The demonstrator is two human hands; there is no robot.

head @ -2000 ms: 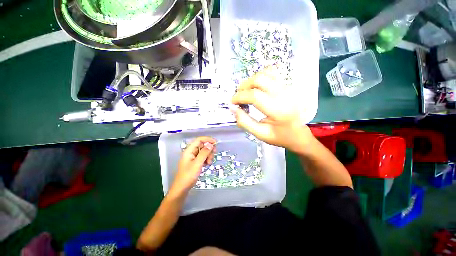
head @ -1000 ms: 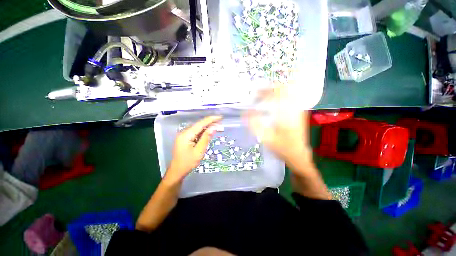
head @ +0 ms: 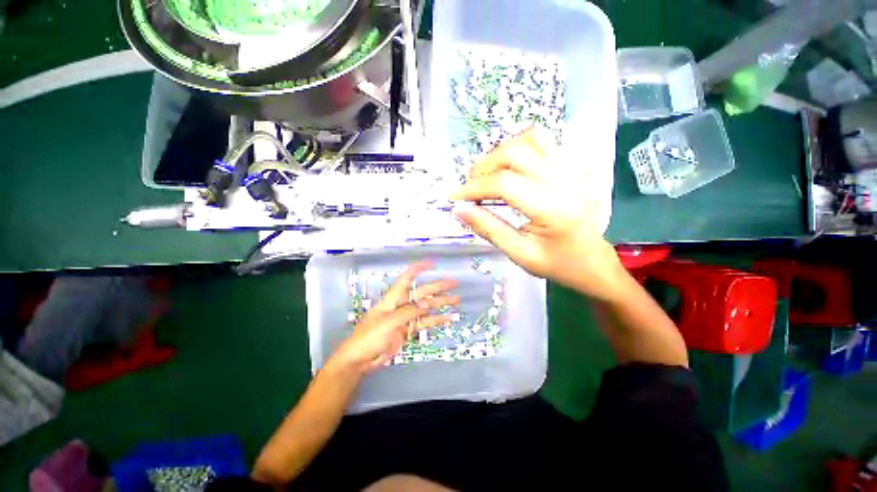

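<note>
The lap-side tub (head: 332, 375) is translucent white, with small white and green plastic parts (head: 462, 344) spread thinly in it. My left hand (head: 389, 322) is over these parts, its fingers spread and no part visible in it. My right hand (head: 538, 207) is at the right end of the silvery-white assembly fixture (head: 385, 213), thumb and fingertips close together. Glare hides whether a part is between them. The bench tub (head: 524, 27) behind my right hand holds a fuller heap of white and green parts.
The steel bowl feeder (head: 279, 101) stands behind the fixture. A pneumatic cylinder (head: 159, 216) sticks out left. Two small clear boxes (head: 659, 86) sit right of the bench tub. Red stools (head: 736, 307) and blue crates (head: 178, 456) are on the green floor.
My right hand has moved up from the front of the bench to the fixture's right end. My left hand has moved slightly down and right over the lap-side tub, its fingers spread wider.
</note>
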